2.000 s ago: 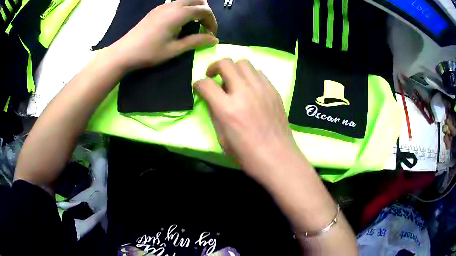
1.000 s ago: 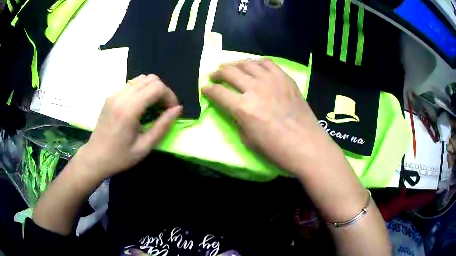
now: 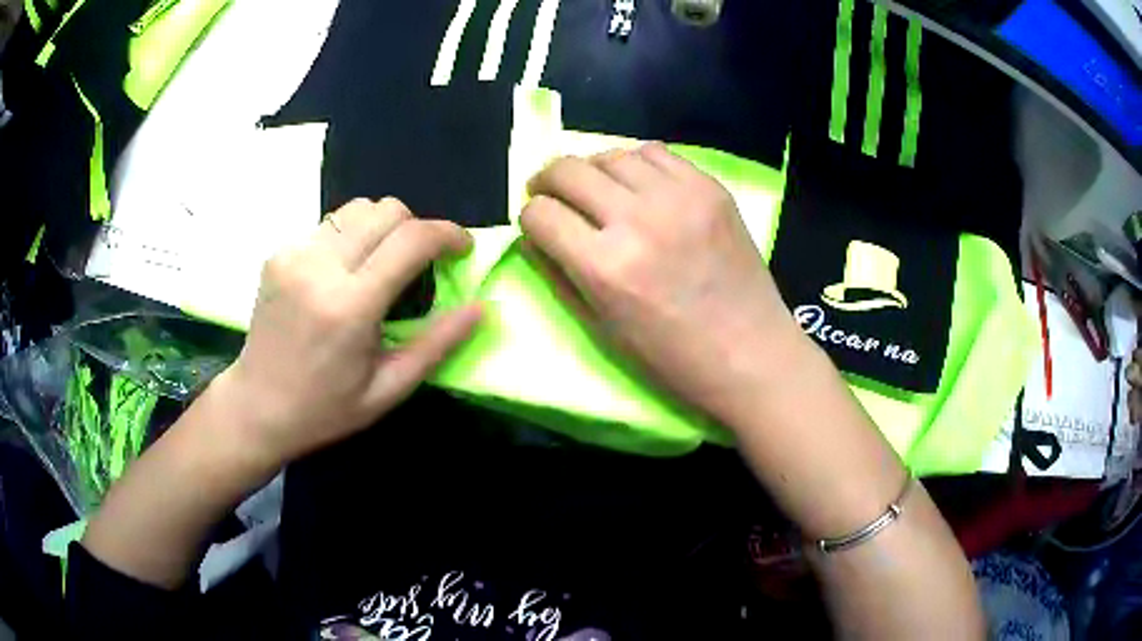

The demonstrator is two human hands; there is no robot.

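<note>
The neon panel (image 3: 589,363) lies across the front of the table, glaring almost white in its middle. A plain black piece (image 3: 420,175) lies at its left, its lower end covered by my left hand. A printed black piece (image 3: 864,301) with a yellow top hat and white script lies at the right. My left hand (image 3: 357,313) has thumb and fingers closed on the neon fabric at the plain piece's lower edge. My right hand (image 3: 639,251) lies palm down with fingertips bent onto the neon panel beside the plain piece; whether it pinches fabric is hidden.
Neon stripes (image 3: 877,82) run down the black panel at upper right. A presser foot (image 3: 620,19) shows at the top edge. A clear bag of green strips (image 3: 107,413) hangs at left. Red-handled scissors (image 3: 1083,319) lie at right. A blue-lit screen (image 3: 1083,56) is at upper right.
My left hand moved down from the upper left onto the plain piece's lower edge, then lifted that edge slightly. My right hand shifted right and up. The fabric also shifted slightly right.
</note>
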